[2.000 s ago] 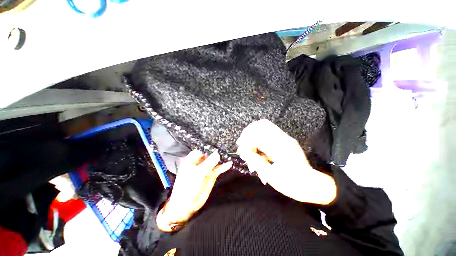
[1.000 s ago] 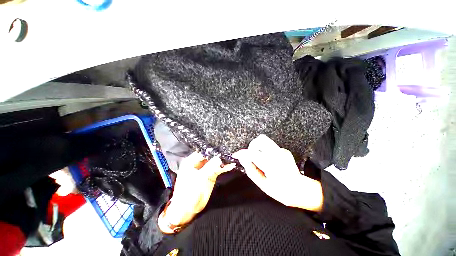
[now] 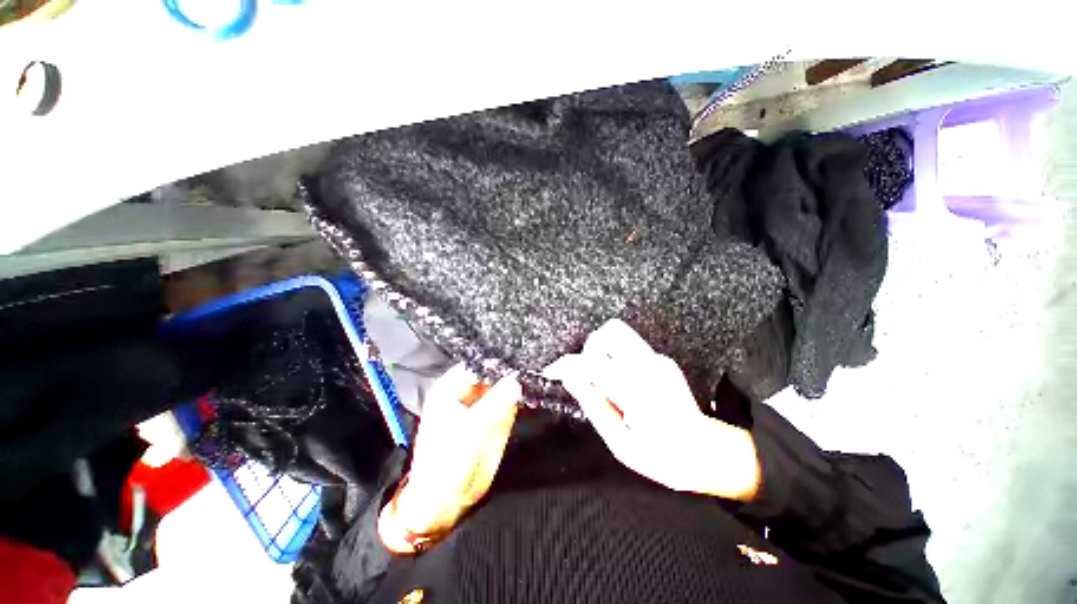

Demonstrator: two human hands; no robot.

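A dark grey-black speckled tweed garment lies over my lap against the table edge. A black-and-white braid trim runs along its lower left edge. My left hand pinches the trimmed edge between thumb and fingers. My right hand is close to its right, fingertips at the trim, fingers bent together. Any needle or thread at the right fingertips is too small to see. Plain black cloth hangs to the right of the tweed.
The white table spans the top, with blue scissor handles and a small dark-rimmed ring. A twisted cord hangs at its edge. A blue basket with black pieces is lower left. A pale purple stool is right.
Over the two seconds my right hand has shifted slightly, with its fingers now lower and flatter at the trim. My left hand keeps its pinch. The view has shifted a little.
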